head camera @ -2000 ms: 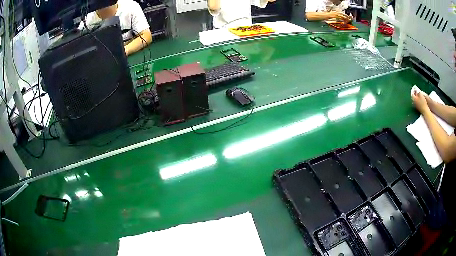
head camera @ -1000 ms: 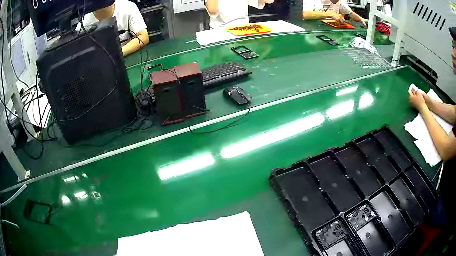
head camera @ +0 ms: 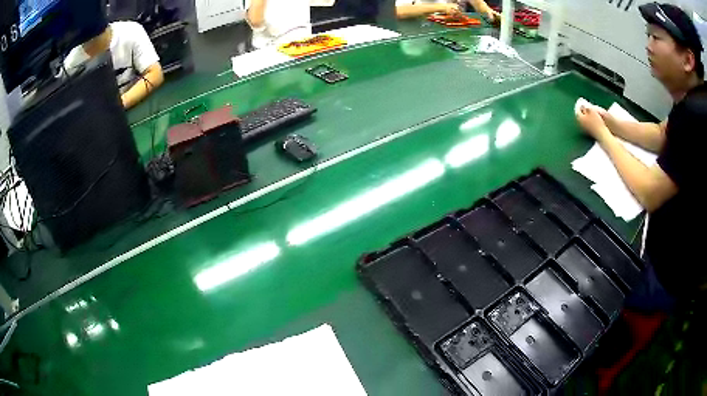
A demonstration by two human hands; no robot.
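Observation:
Neither of my hands is in the picture. The white work sheet (head camera: 267, 367) lies nearest before me, cut off by the bottom edge. To its right the large black parts tray (head camera: 415, 290) lies at a slant on the green mat. Two phone middle frames, one (head camera: 467, 340) and another (head camera: 513, 309), sit in pockets of its near row; the other visible pockets show no frame. A dark, blurred frame (head camera: 27, 367) lies at the far left edge of the mat.
Beyond the bench divider stand a black case (head camera: 77, 158), dark red speakers (head camera: 209, 155), a keyboard (head camera: 277, 120) and a mouse (head camera: 296, 147). A person (head camera: 673, 155) sits at the right over white sheets (head camera: 616, 182). Other workers sit across the bench.
The view has turned right, so the tray, sheet and speakers now appear further left. The person at the right has come more fully into view. The left frame is nearly at the picture's edge.

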